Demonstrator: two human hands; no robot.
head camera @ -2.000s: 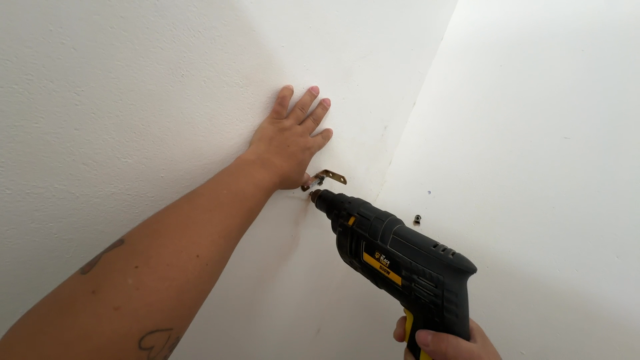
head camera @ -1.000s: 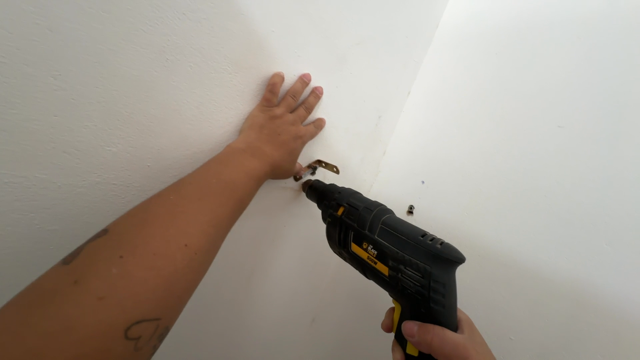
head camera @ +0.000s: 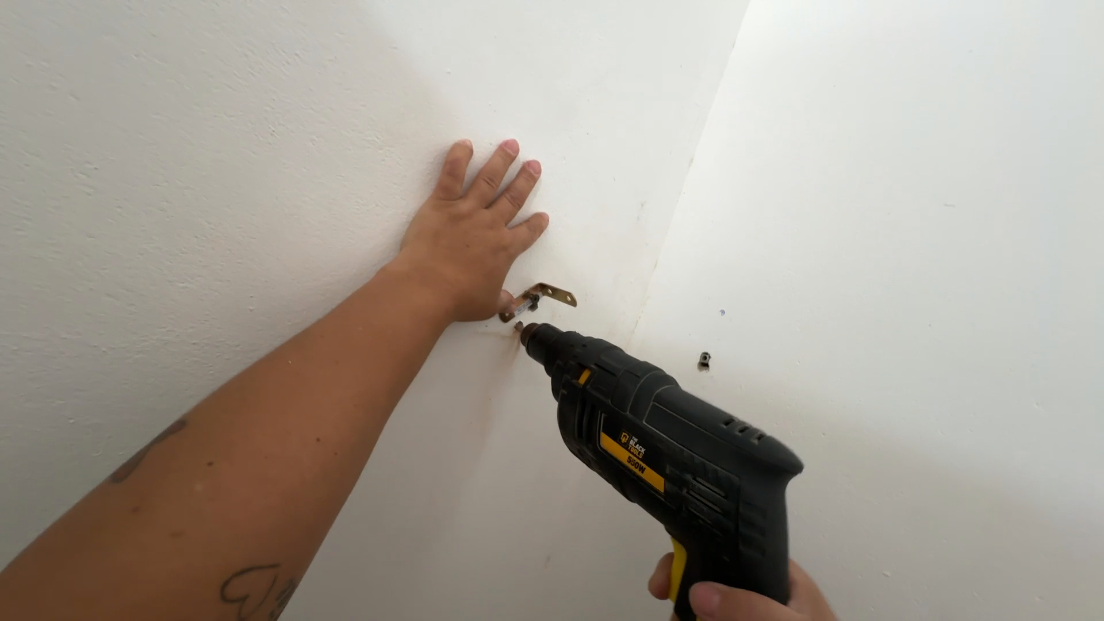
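My left hand lies flat on the white wall with its fingers spread. The thumb is beside a brass-coloured metal angle bracket, and whether it presses on it I cannot tell. A dark screw or bolt shows at the bracket. My right hand grips the handle of a black and yellow power drill at the lower right. The drill's chuck points up and left, just below the bracket; its tip is close to the wall, and contact is unclear.
Two white walls meet at a corner line right of the bracket. On the right wall are a hole with a small dark fitting and a tiny mark above it.
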